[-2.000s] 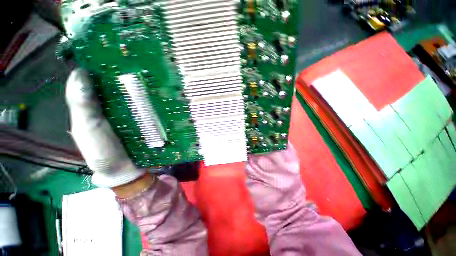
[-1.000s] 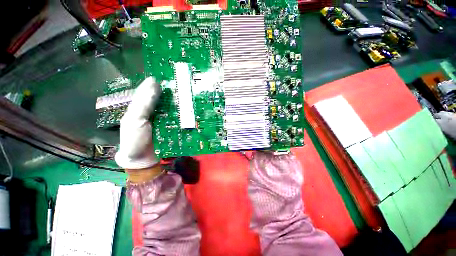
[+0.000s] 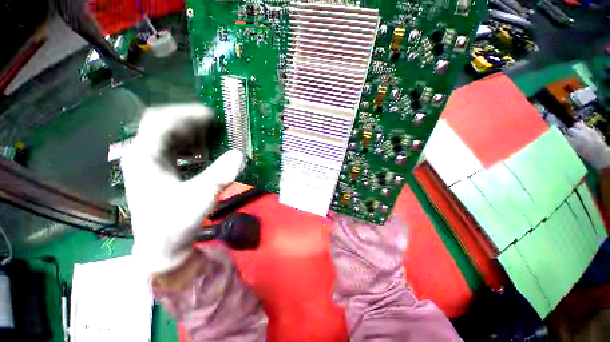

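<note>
A large green circuit board (image 3: 264, 100) is held up in front of me, tilted. Its face shows a long ribbed heat sink (image 3: 328, 100) and a short one (image 3: 237, 113). My left hand (image 3: 177, 177), in a white glove and blurred, is at the board's left side with thumb and fingers apart; it holds nothing. My right sleeve (image 3: 368, 260) reaches the board's lower edge. My right hand is hidden behind the board, which that arm holds up. A black brush head (image 3: 241, 230) and a black tube (image 3: 234, 204) lie below the board.
A red mat (image 3: 294, 274) lies under my arms. White paper (image 3: 110, 300) is at lower left. Red sheets with green cards (image 3: 528, 194) are stacked at right. Other boards (image 3: 501, 47) are at upper right. Another person's gloved hand (image 3: 588, 143) is at the right edge.
My left hand has come off the board's left edge and opened. The board has tilted, its lower right corner swinging down. The black brush head and tube show more fully.
</note>
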